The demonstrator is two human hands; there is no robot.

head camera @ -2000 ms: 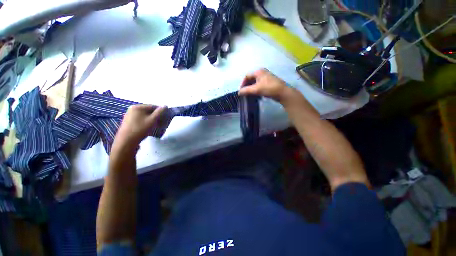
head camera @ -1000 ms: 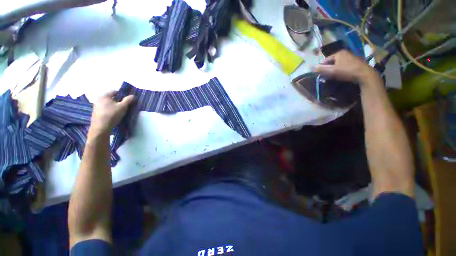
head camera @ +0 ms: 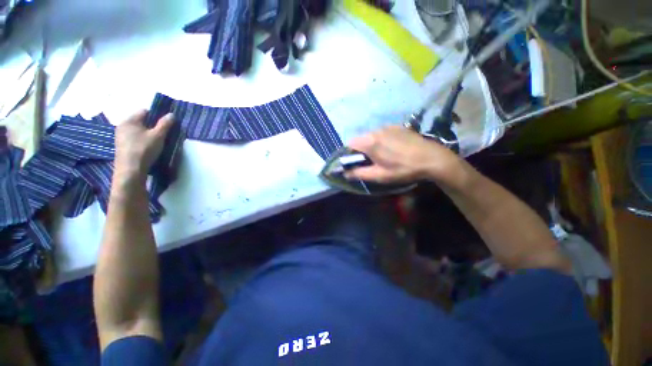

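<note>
A curved striped band (head camera: 261, 120), dark navy with thin white stripes, lies flat on the white pressing table (head camera: 236, 175). My left hand (head camera: 141, 143) holds its left end, where more striped cloth hangs down under the hand. My right hand (head camera: 393, 159) grips the steam iron (head camera: 344, 174), whose pointed tip sits at the band's right end near the table's front edge. The iron covers that end, so its very tip is hidden. The iron's rear is partly hidden by my hand.
A pile of striped pieces (head camera: 53, 168) lies at the left, beside white and tan sheets (head camera: 68, 68). A far pile (head camera: 232, 36) lies at the back. A yellow strip (head camera: 393, 39) lies at the back right. A grey iron-shaped rest (head camera: 437, 21) and hoses stand beyond it.
The band was held by both hands, then laid flat. My right hand took hold of the iron at the right and moved it left and nearer, onto the band's right end.
</note>
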